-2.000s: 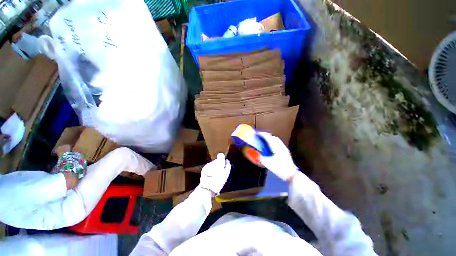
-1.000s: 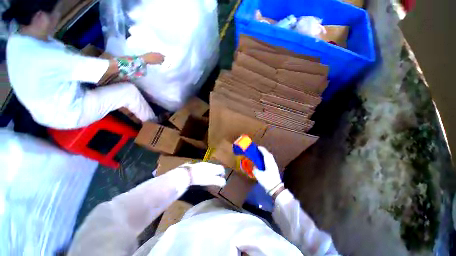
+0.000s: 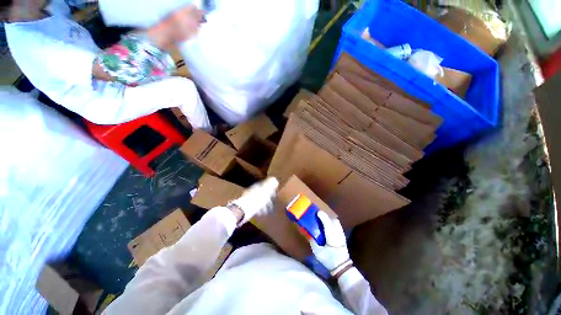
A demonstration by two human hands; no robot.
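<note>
My right hand [image 3: 333, 242], in a white glove, holds the blue and orange tape gun [image 3: 307, 220] over a brown carton [image 3: 295, 184] in front of me. My left hand [image 3: 257, 200], also gloved and blurred, is at the left side of this carton; its fingers point toward the stack, and whether it grips anything cannot be told. The carton's lower part is partly hidden by the tape gun and my hand. A leaning stack of flat cartons [image 3: 369, 132] stands just beyond.
Formed boxes [image 3: 209, 152] lie left of the stack, and another box [image 3: 161, 235] lies on the floor. A blue tote [image 3: 489, 104] stands behind the stack. A coworker sits on a red stool [image 3: 143, 140]. A wrapped stack [image 3: 46, 178] is at left, a stained concrete ledge [image 3: 477, 240] at right.
The view has turned, so the stack and tote appear farther right. A carton now shows upright under the tape gun. The coworker's arms have moved, and a second white sleeve shows near the bag.
</note>
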